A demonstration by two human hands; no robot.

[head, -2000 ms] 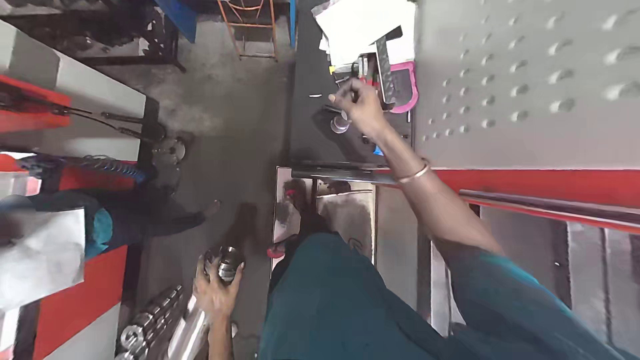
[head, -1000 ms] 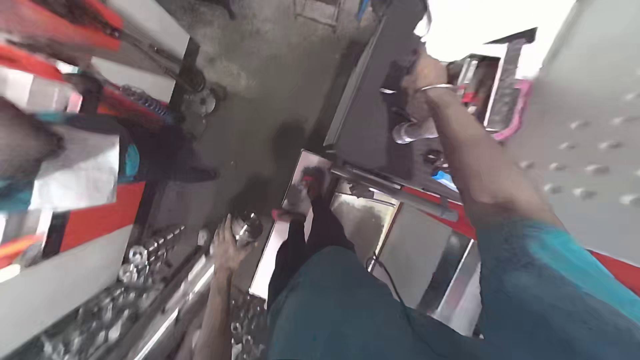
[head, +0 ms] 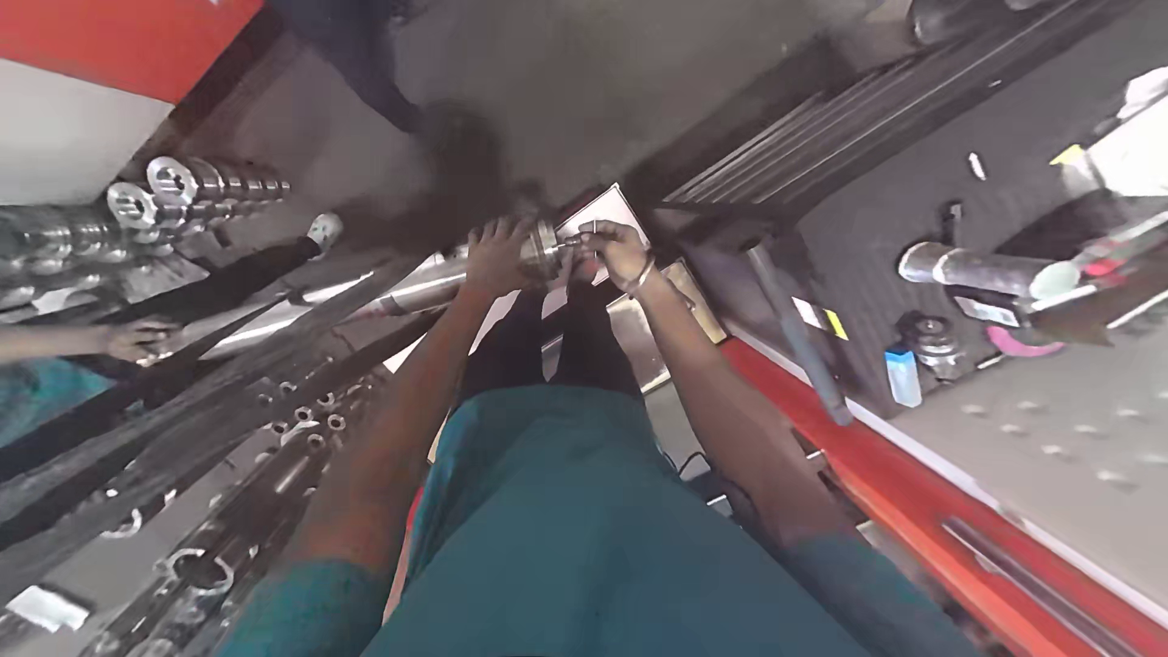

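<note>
My left hand [head: 500, 257] lies over a shiny cylindrical metal part [head: 540, 248] at the end of a long metal shaft [head: 424, 290], its fingers wrapped over the top. Close on the right, my right hand [head: 618, 254] pinches a small thin metal piece [head: 573, 243] against the end face of that part. The piece is too small to name. My wrist above the right hand wears a bangle. Fingertips of my left hand are partly hidden behind the part.
Stacked ribbed metal parts [head: 182, 182] stand at left, near another person's hand [head: 141, 341]. Metal tubes [head: 274, 474] fill a rack at lower left. On the dark bench at right lie a cylinder [head: 985, 272], a blue-and-white container [head: 903, 377] and a pink-handled item [head: 1024, 343].
My right hand has left the items on the dark bench and come to the end of the metal part by my left hand. The view has swung strongly.
</note>
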